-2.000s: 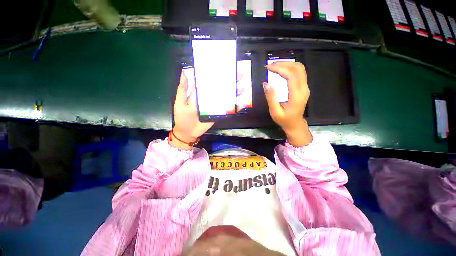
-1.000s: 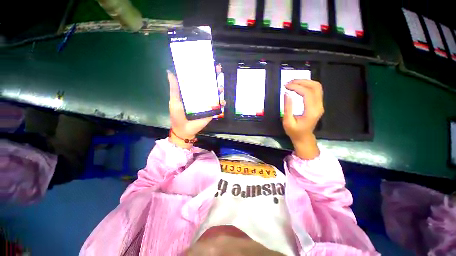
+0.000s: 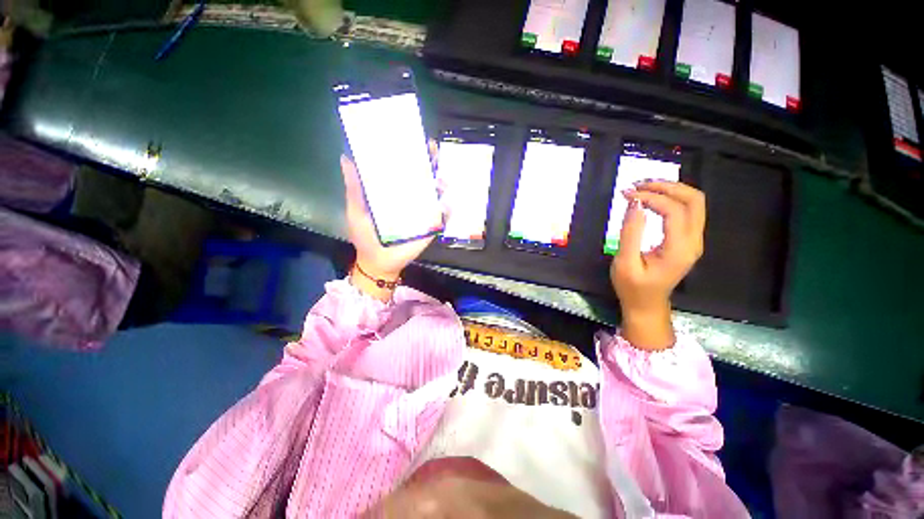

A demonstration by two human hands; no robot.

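Note:
My left hand (image 3: pixel 371 239) holds a smartphone (image 3: pixel 390 167) above the left end of a black tray. Its screen is nearly blank white with a dark strip at the top. The phone tray (image 3: pixel 735 218) lies in front of me with three phones visible in its slots: a left phone (image 3: pixel 466 193), a middle phone (image 3: pixel 546 193) and a right phone (image 3: pixel 618 208). All have white lit screens. My right hand (image 3: pixel 664 238) is over the right phone, fingers bent, holding nothing, and hides part of its screen. Whether a fingertip touches the screen is unclear.
A second tray (image 3: pixel 476 51) with several lit phones (image 3: pixel 772 61) lies behind. Another phone group (image 3: pixel 900 112) is at the far right. A blue pen-like item (image 3: pixel 180 31) lies on the green bench (image 3: pixel 253 122) at the back left. Pink-purple sleeves (image 3: pixel 61 274) show at left and lower right.
The view has turned, so the trays appear shifted right and tilted. The held phone has moved left relative to the tray, uncovering the phones there. My right hand stays over the right phone.

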